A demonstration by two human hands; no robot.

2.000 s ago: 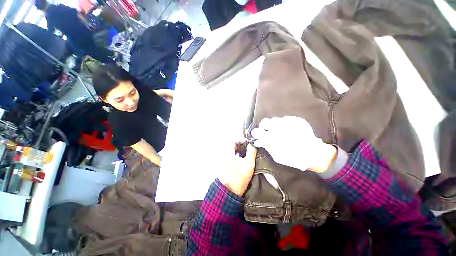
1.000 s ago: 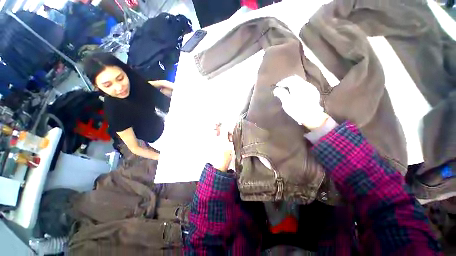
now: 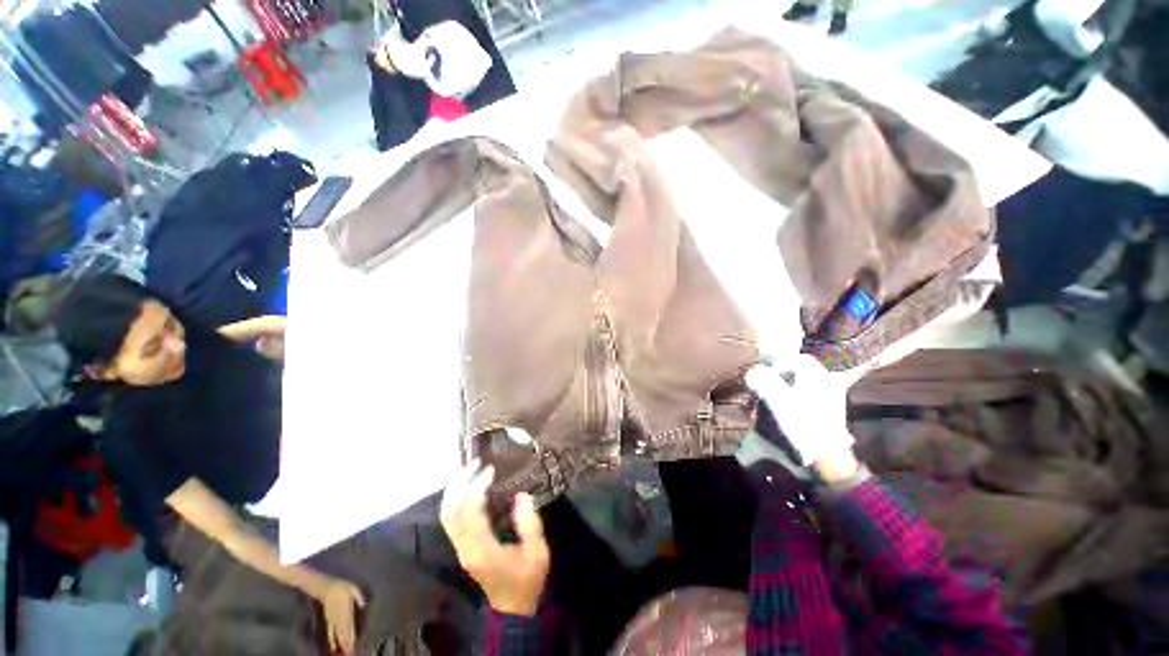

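Brown trousers (image 3: 526,308) lie on the white table (image 3: 372,372), waistband (image 3: 577,472) nearest me and the legs running away. The fly seam runs down the centre, and off-white pocket lining shows at the left. My left hand (image 3: 497,541), bare, is at the waistband's left end with its fingers apart; nothing shows in it. My right hand (image 3: 805,408), in a white glove, is at the right end of the waist, over or beside its edge. The glare on the glove hides whether it grips the cloth or a tool.
A second brown pair with a blue label (image 3: 859,305) lies on the table at the right. Brown garments (image 3: 1000,461) are heaped beyond the right edge. A phone (image 3: 322,203) lies at the far left corner. A person in black (image 3: 192,429) sits at the left, one arm near the table.
My view has turned right. The trousers now lie with their front spread across instead of side-on. My hands have moved apart to opposite ends of the waistband.
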